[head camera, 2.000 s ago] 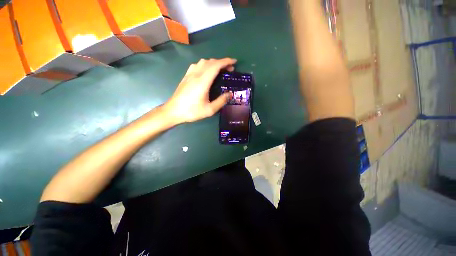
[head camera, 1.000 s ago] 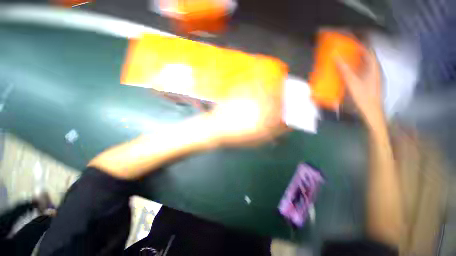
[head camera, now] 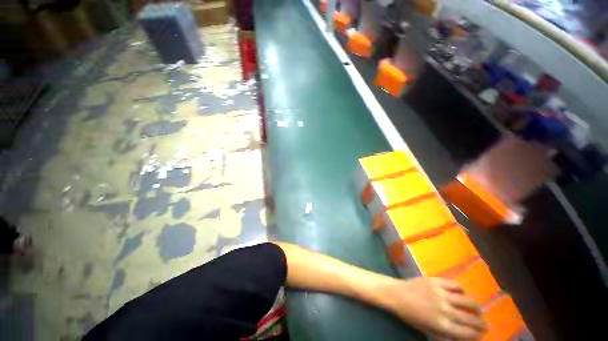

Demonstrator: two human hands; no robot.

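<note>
A tight row of several product boxes (head camera: 420, 212) with orange tops and white-grey sides stands along the far edge of the green bench, with small orange flaps sticking out on the near side. My left hand (head camera: 440, 308) lies over the near end of the row, fingers bent across the orange tops. Its thumb and any grip are hidden. My right hand is not in view.
An open carton (head camera: 487, 193) with a pale raised lid stands on the dark conveyor belt (head camera: 433, 126); smaller orange cartons (head camera: 392, 76) stand farther along. A pale rail borders the green bench (head camera: 320, 133). A grey block (head camera: 171, 33) stands on the littered floor. Shelf clutter lies beyond.
The view has swung left along the bench. My left hand, earlier over the phone, then at the row, is on the row's near end. My right hand and the phone have left the view.
</note>
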